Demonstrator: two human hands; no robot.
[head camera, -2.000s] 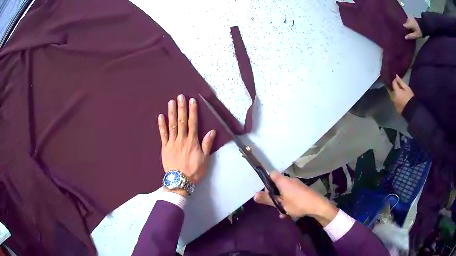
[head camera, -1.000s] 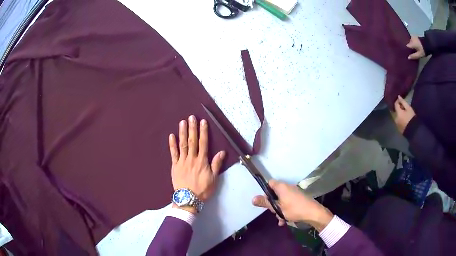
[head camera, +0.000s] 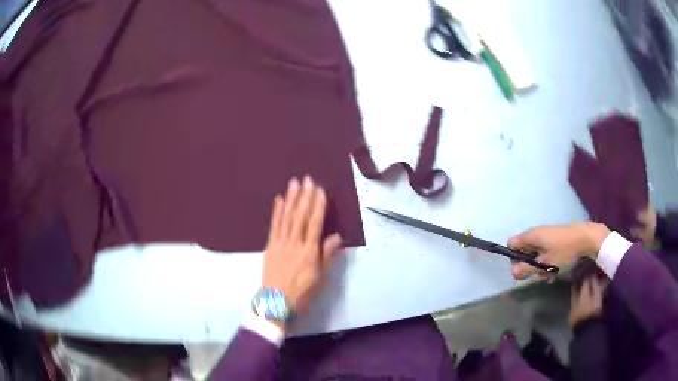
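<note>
A large dark maroon cloth (head camera: 215, 149) lies on the pale table, with folds on its left side. My left hand (head camera: 301, 231) lies flat on its lower right corner, fingers slightly apart, holding nothing. My right hand (head camera: 554, 249) holds the black handles of the tailor's shears (head camera: 431, 228). The blades look closed and point left, with the tip just right of the cloth's edge and apart from it. A narrow maroon strip (head camera: 430, 149) lies curled on the table beside the cloth's right edge, above the shears.
A second pair of scissors (head camera: 444, 37) and a green item (head camera: 498, 71) lie at the table's far side. Another person's hand (head camera: 587, 299) is near my right wrist, beside a smaller maroon piece (head camera: 617, 164). The table's curved near edge (head camera: 372, 321) runs below my hands.
The shears have moved right, off the cloth, and their blades now look closed. The strip has curled up beside the edge. The view has turned, and my left hand still lies on the cloth.
</note>
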